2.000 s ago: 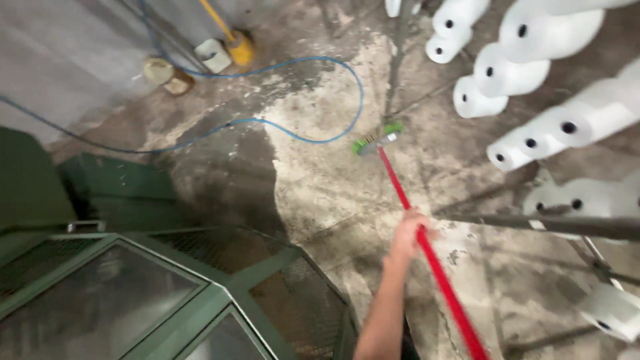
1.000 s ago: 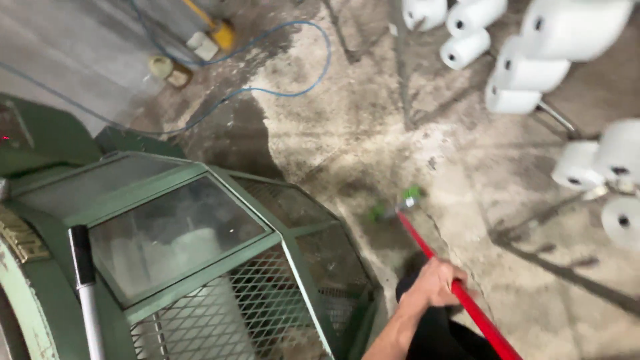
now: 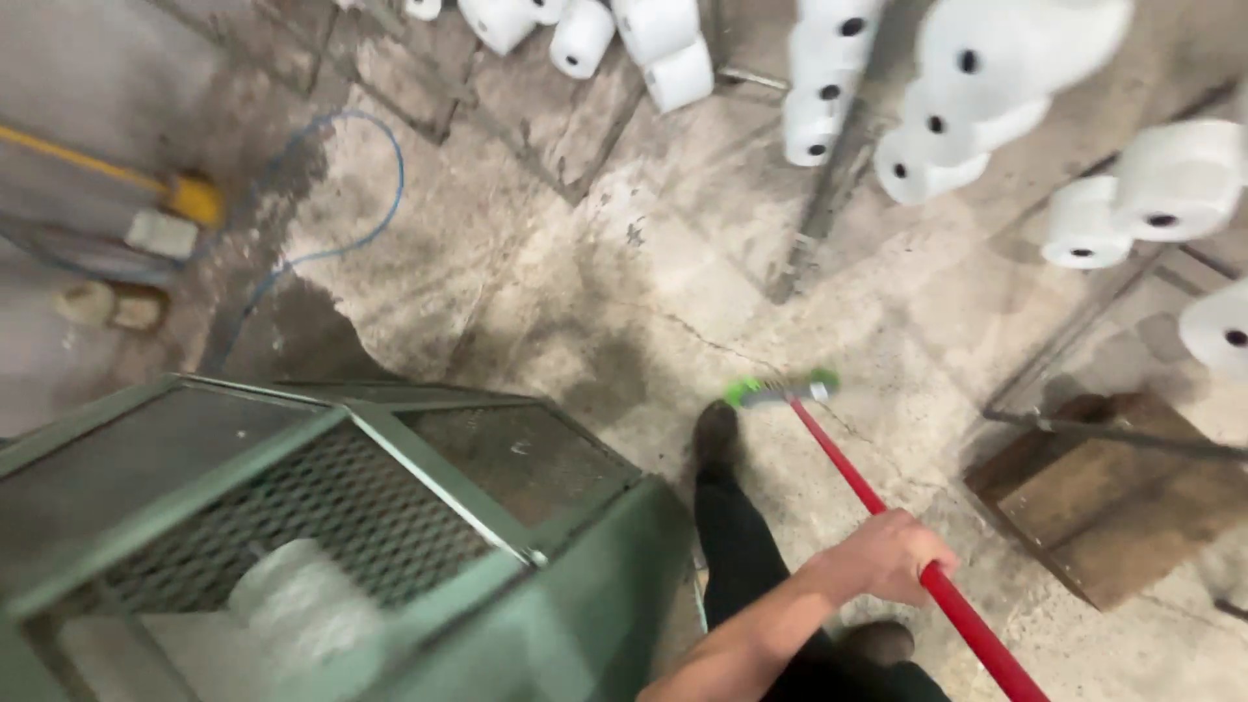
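My left hand (image 3: 895, 558) is closed around the red pole (image 3: 960, 614) of a broom, partway along it. The pole slants from the lower right edge up to the broom head (image 3: 780, 388), a grey block with bright green ends, which lies on the stained concrete floor (image 3: 624, 322). One dark shoe (image 3: 717, 434) stands just left of and below the head; the other shoe is partly hidden beside my forearm. My right hand is out of view, as is the pole's upper end.
A green machine with mesh and window panels (image 3: 322, 507) fills the lower left. White yarn cones (image 3: 1087, 222) hang on metal racks at the upper right. A brown cardboard box (image 3: 1121, 497) lies at right. A blue hose (image 3: 401, 185) loops across the floor near a yellow-handled tool (image 3: 195, 200).
The view has swung and moved on past the machine, bringing the cardboard box and a shoe into sight. My left hand has kept its grip on the red pole.
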